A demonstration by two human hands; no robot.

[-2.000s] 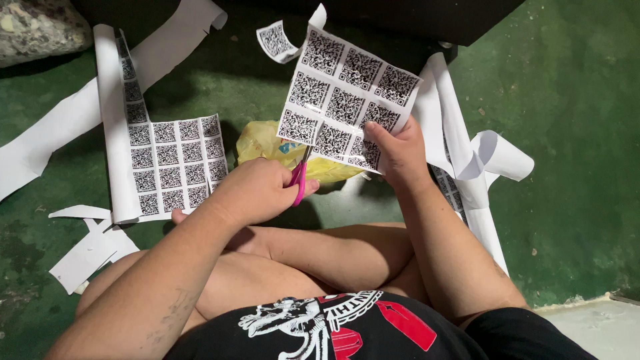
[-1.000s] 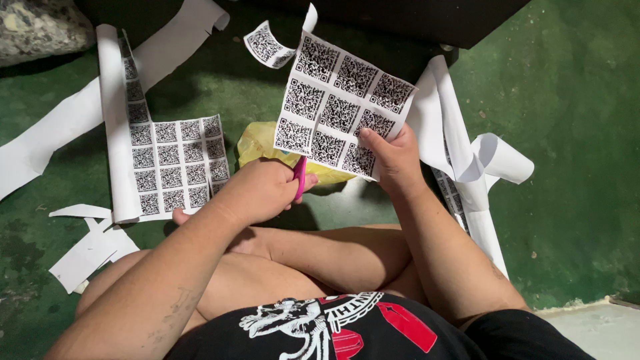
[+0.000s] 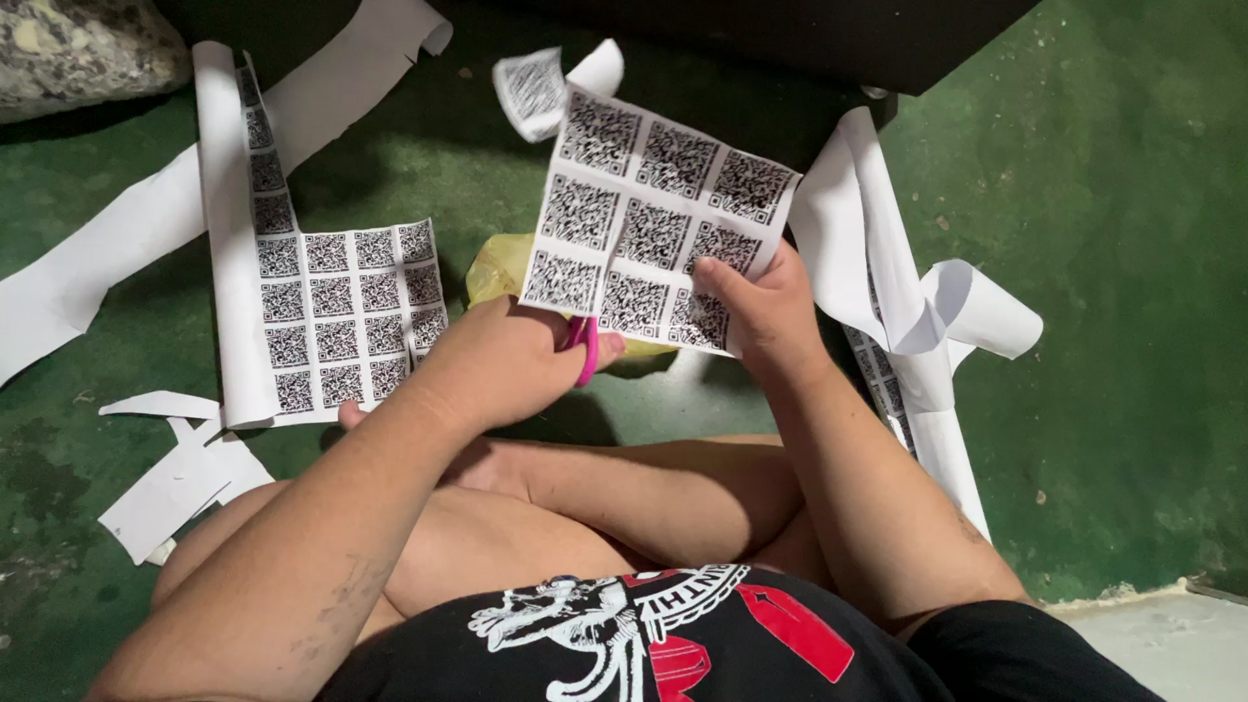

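My right hand (image 3: 780, 302) pinches the lower right of a paper sheet (image 3: 624, 190) printed with rows of square codes, thumb on its face. My left hand (image 3: 512, 361) grips scissors by their pink handle (image 3: 587, 351) below the sheet's lower left edge; the blades are hidden behind the paper. A slit runs up from that edge between two columns of codes. Behind the sheet lies a yellow plastic bag (image 3: 497, 268), partly covered. A small printed paper piece (image 3: 531, 93) and a white curl show beyond the sheet's top left corner.
A partly rolled printed sheet (image 3: 229, 253) lies at left, over a long white paper strip (image 3: 136, 214). White scraps (image 3: 180, 487) lie lower left. Rolled paper (image 3: 926, 370) lies at right. A speckled stone (image 3: 88, 49) and a dark piece of furniture (image 3: 780, 39) stand at the far side.
The scissors' blades, partly visible two seconds ago, are now hidden behind the sheet. The sheet's tilt has shifted slightly, and the small printed piece beyond its corner has turned.
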